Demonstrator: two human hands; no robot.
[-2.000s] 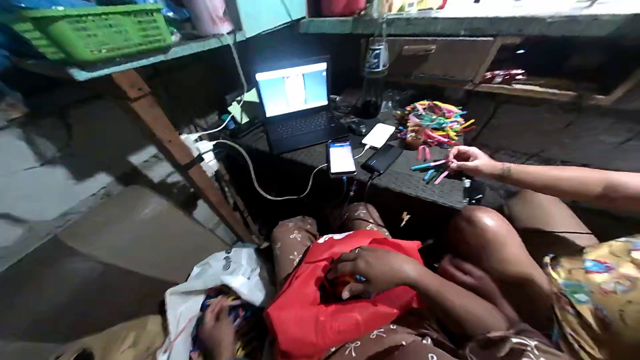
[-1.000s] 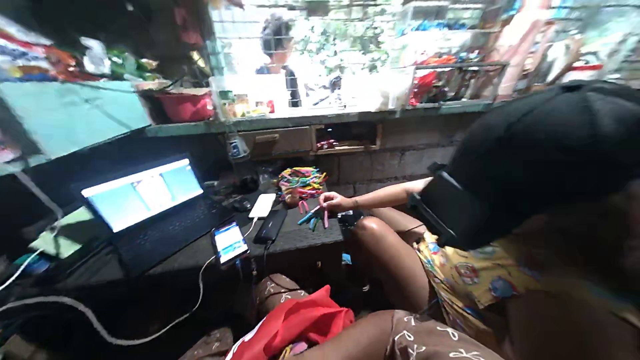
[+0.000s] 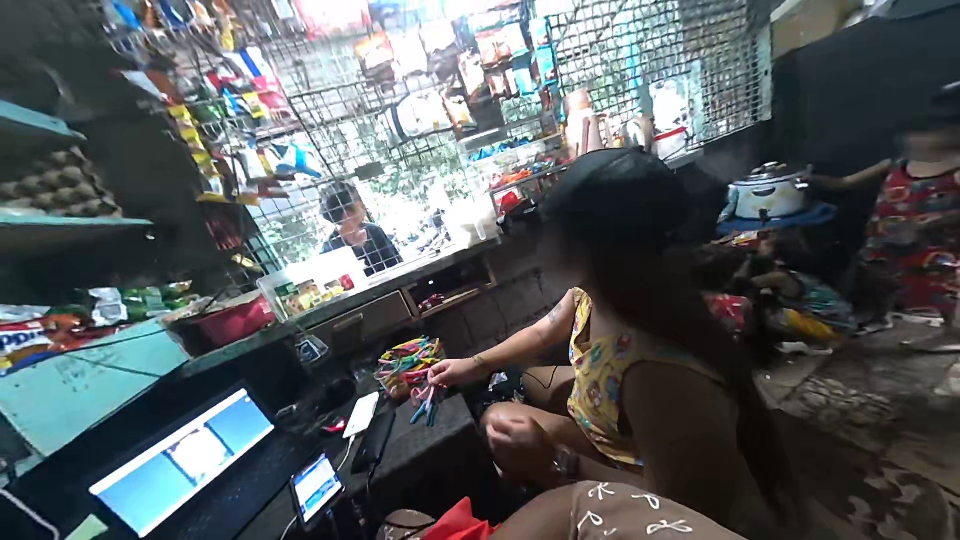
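Neither of my hands shows in the head view. At the bottom edge lie my patterned brown trousers (image 3: 630, 514) and a corner of a red bag or cloth (image 3: 459, 523). On the dark table (image 3: 442, 442) a smartphone (image 3: 316, 487) with a lit screen is near an open laptop (image 3: 187, 457). A white power bank or phone (image 3: 362, 415) with a cable and a dark slim device (image 3: 374, 438) lie beyond. A person in a yellow patterned top (image 3: 600, 375) sits beside me, one hand (image 3: 450, 371) at pink and teal strips (image 3: 425, 401), close to a colourful bundle (image 3: 409, 360).
A counter with a red basin (image 3: 232, 324) runs below a wire grille (image 3: 345, 127) hung with packets. Another person (image 3: 360, 232) is outside it. At right are a white cooker (image 3: 769, 196), a person in red patterned clothing (image 3: 919, 232) and items on the floor. Egg trays (image 3: 60, 184) stand left.
The view has swung up and to the right. My hands, seen two seconds ago at the red bag and a white plastic bag, are out of view. The seated person's head has come into view.
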